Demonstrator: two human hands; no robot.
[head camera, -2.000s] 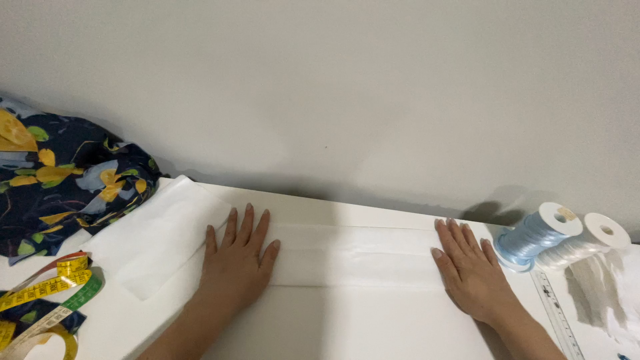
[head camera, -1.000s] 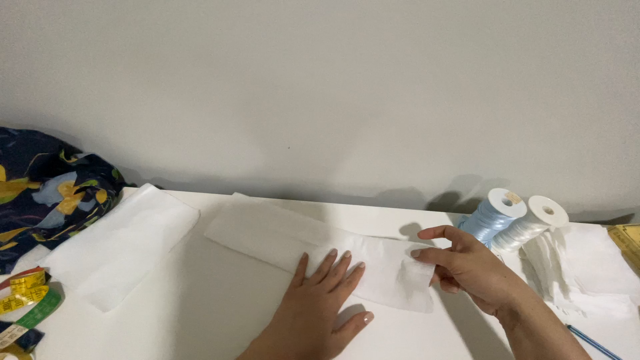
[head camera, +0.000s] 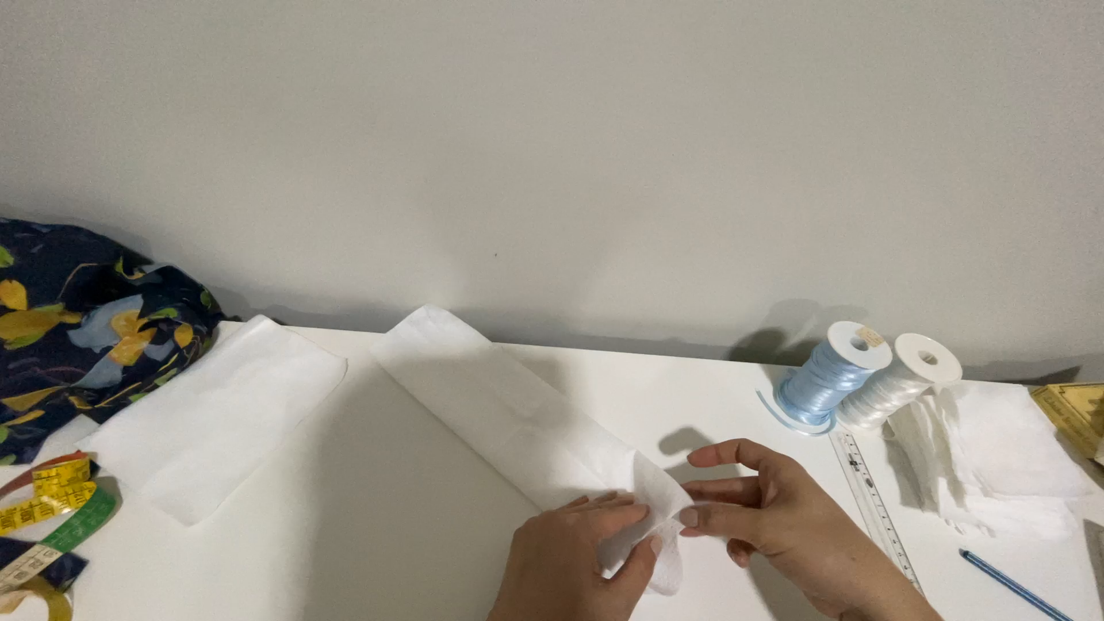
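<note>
A long strip of thin white fabric (head camera: 517, 405) lies slantwise on the white table, from the wall side down to my hands. Its near end is bunched and partly folded. My left hand (head camera: 586, 552) pinches this end between thumb and fingers while resting on the strip. Thumb and index finger of my right hand (head camera: 759, 517) grip the strip's right edge, the other fingers spread. A second folded white fabric piece (head camera: 224, 414) lies flat to the left, apart from both hands.
Navy floral fabric (head camera: 95, 336) and a coiled tape measure (head camera: 73, 517) are at the left. At the right stand a light blue cord spool (head camera: 824, 379) and a white cord spool (head camera: 897, 384), near a clear ruler (head camera: 875, 509), stacked white fabric (head camera: 1000, 440) and a blue pen (head camera: 1013, 582).
Both hands, earlier flat and apart on the strip, have come together at its near right end. The strip has turned from nearly level to a steep slant, and its end is now bunched.
</note>
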